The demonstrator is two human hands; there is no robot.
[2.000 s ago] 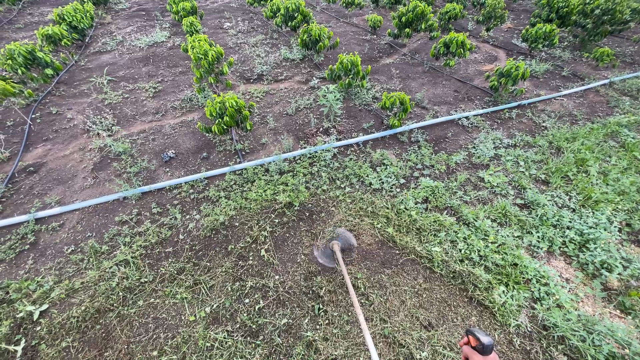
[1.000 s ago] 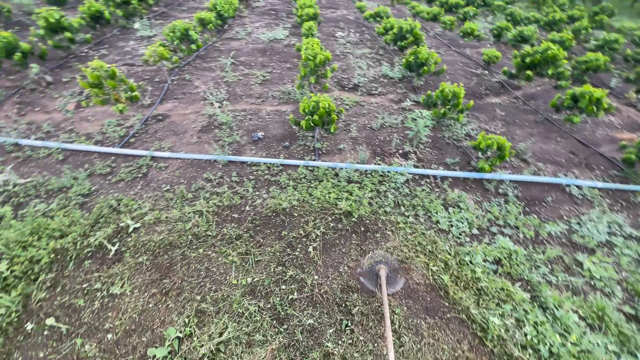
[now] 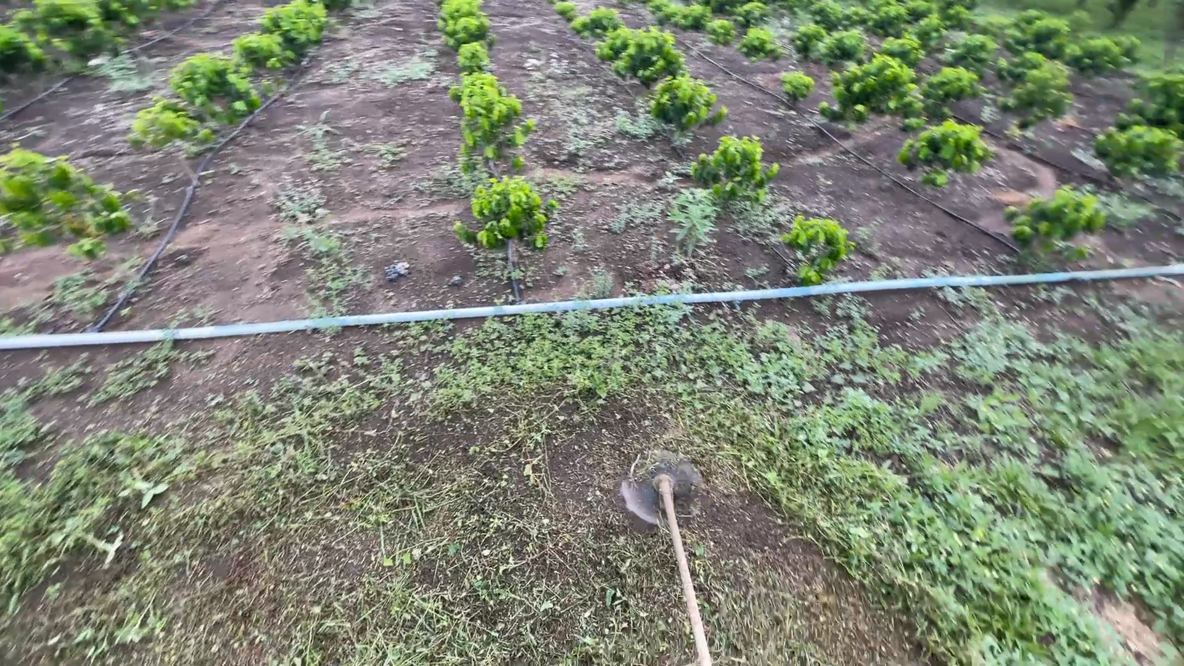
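A brush cutter's long shaft [image 3: 685, 573] comes up from the bottom edge, right of the middle, and leans away over the ground. At its far end the cutting head [image 3: 662, 488] is a blurred, round grey shape low over bare dark soil. Cut grass and weeds [image 3: 407, 555] lie left of it, and standing green weeds [image 3: 962, 499] grow to its right. Neither my left hand nor my right hand is in view, so their hold on the tool is hidden.
A pale blue pipe [image 3: 592, 303] crosses the ground beyond the cutting head. Behind it stand rows of leafy young plants [image 3: 509, 213]. Thin black irrigation hoses [image 3: 190, 196] run along the rows. A small dark lump [image 3: 397, 270] lies on the soil just behind the pipe.
A hand on a dark and orange handle showed at the bottom right two seconds ago and is out of view now. The view has turned. The cutting head still looks blurred.
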